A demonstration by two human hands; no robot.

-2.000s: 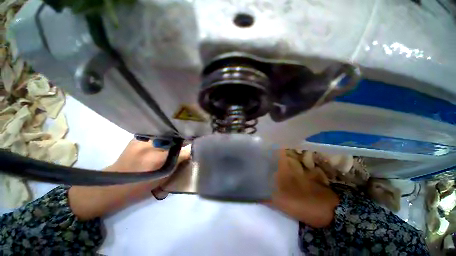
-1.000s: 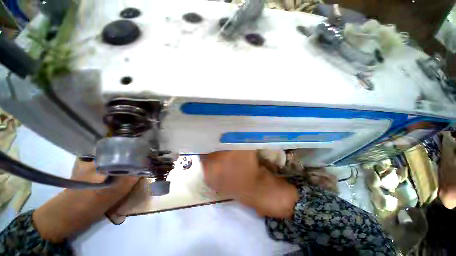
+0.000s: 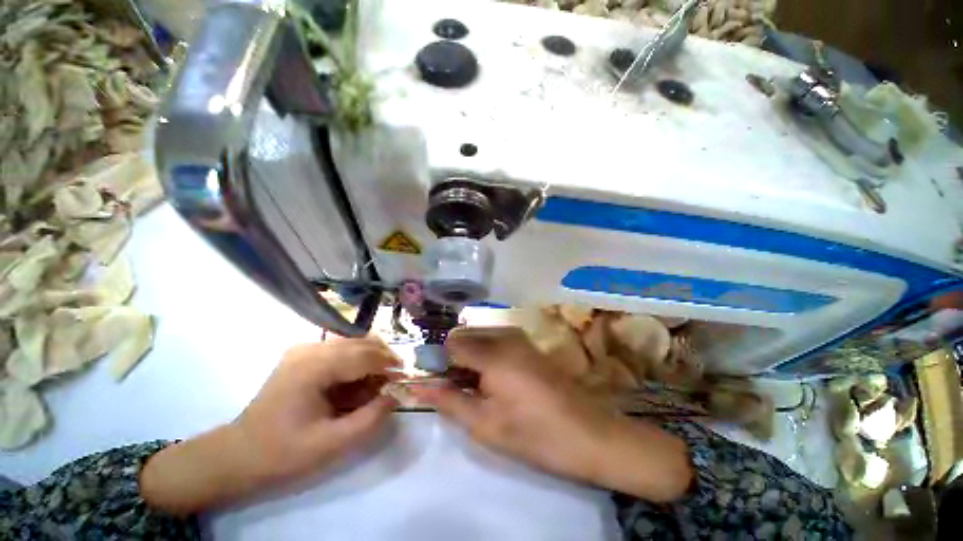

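A small beige fabric piece lies between the fingertips of both hands, just in front of the presser foot and needle area, mostly hidden by the fingers. My left hand pinches its left side, with thumb and fingers together. My right hand pinches its right side, fingertips beside the grey lower tension dial. The needle is too small and covered to make out. The white machine head stands above the hands, with the upper thread tension dial on its front.
A chrome curved guard hangs left of the head. Heaps of beige pieces lie on the white table at left. More beige pieces are bunched under the arm at right. A green tuft is at the head's upper left.
The view has pulled back, showing more of the table. Both hands, largely hidden and farther apart before, now meet in front of the needle area with a fabric piece between them.
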